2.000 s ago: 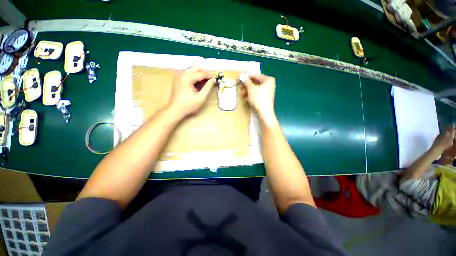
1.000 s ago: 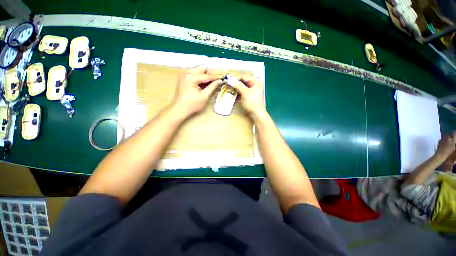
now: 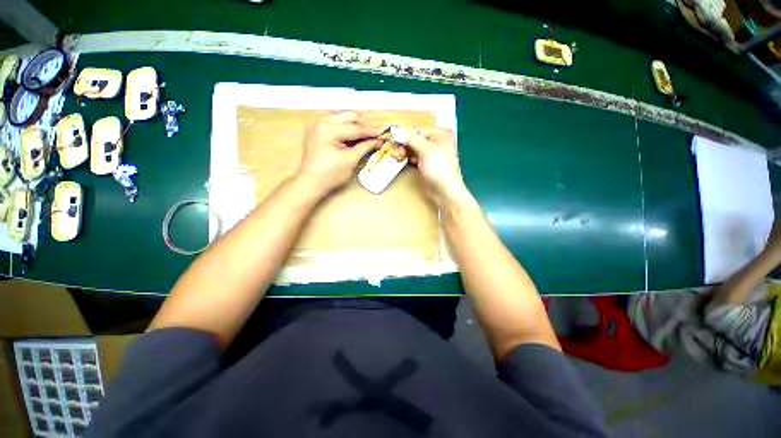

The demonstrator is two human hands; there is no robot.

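Observation:
A cream housing (image 3: 383, 173) lies tilted over the tan work mat (image 3: 368, 227), its top end towards the hands. Small orange-yellow wires show at that end. My left hand (image 3: 332, 150) pinches the dark lead wires at the housing's upper left. My right hand (image 3: 434, 156) is at the housing's upper right, fingertips on its top end and touching a small whitish piece (image 3: 399, 133). The fingertips of both hands nearly meet and partly hide the wires. A thin tape roll (image 3: 189, 227) lies flat at the mat's left edge.
Several cream housings (image 3: 106, 146) stand at the left with silvery wired parts (image 3: 127, 181) and dark-rimmed rolls (image 3: 44, 69). Beyond the white rail (image 3: 385, 65), the green conveyor carries two units (image 3: 553, 52). A white sheet (image 3: 735, 210) and a person's arm (image 3: 752, 267) are at right. A divider tray (image 3: 60, 387) is lower left.
The housing has tilted, its lower end swinging left. My right hand has moved in towards my left hand. The conveyor units have shifted right.

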